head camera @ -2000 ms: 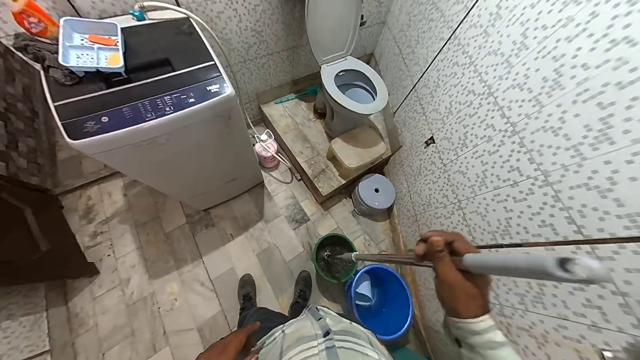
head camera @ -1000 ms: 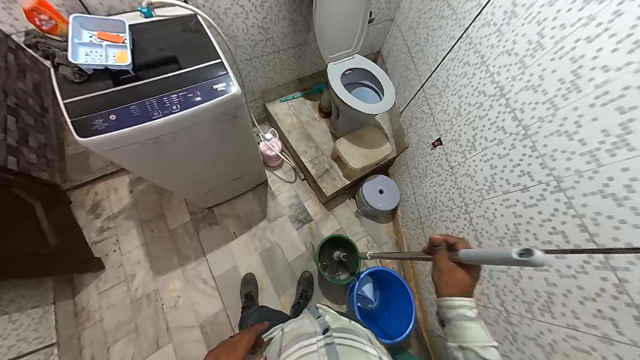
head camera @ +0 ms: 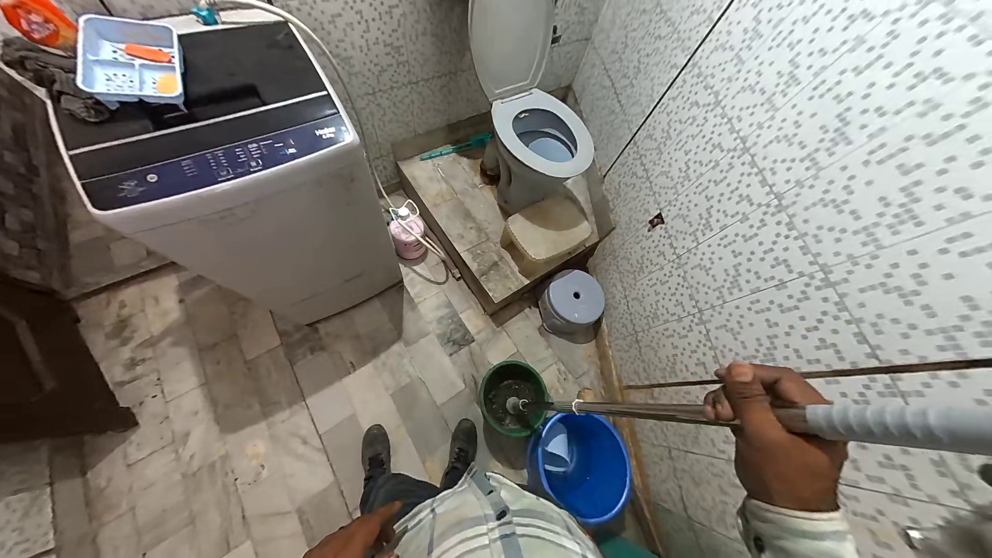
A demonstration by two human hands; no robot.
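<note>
My right hand (head camera: 783, 434) grips the metal pole of a mop (head camera: 651, 411), just below its grey ribbed handle. The pole runs down and left into a green bucket (head camera: 496, 364), where the mop's head sits in dark contents. A blue bucket (head camera: 620, 496) stands right beside the green one, with a light object inside that I cannot name. My left hand (head camera: 356, 535) hangs at the bottom edge beside the checked shirt, partly cut off, and no object shows in it.
A washing machine (head camera: 263, 240) stands at the left, bearing a blue tray (head camera: 128, 58). A toilet (head camera: 542, 139) and a beige stool (head camera: 550, 229) are on a raised tiled platform (head camera: 465, 209). A grey round stool (head camera: 575, 298) stands by the wall, and a pink container (head camera: 407, 236) beside the platform.
The mop's handle end has swung and now reaches past the right edge, nearer the camera. My right hand stays closed on the pole; the buckets have not moved.
</note>
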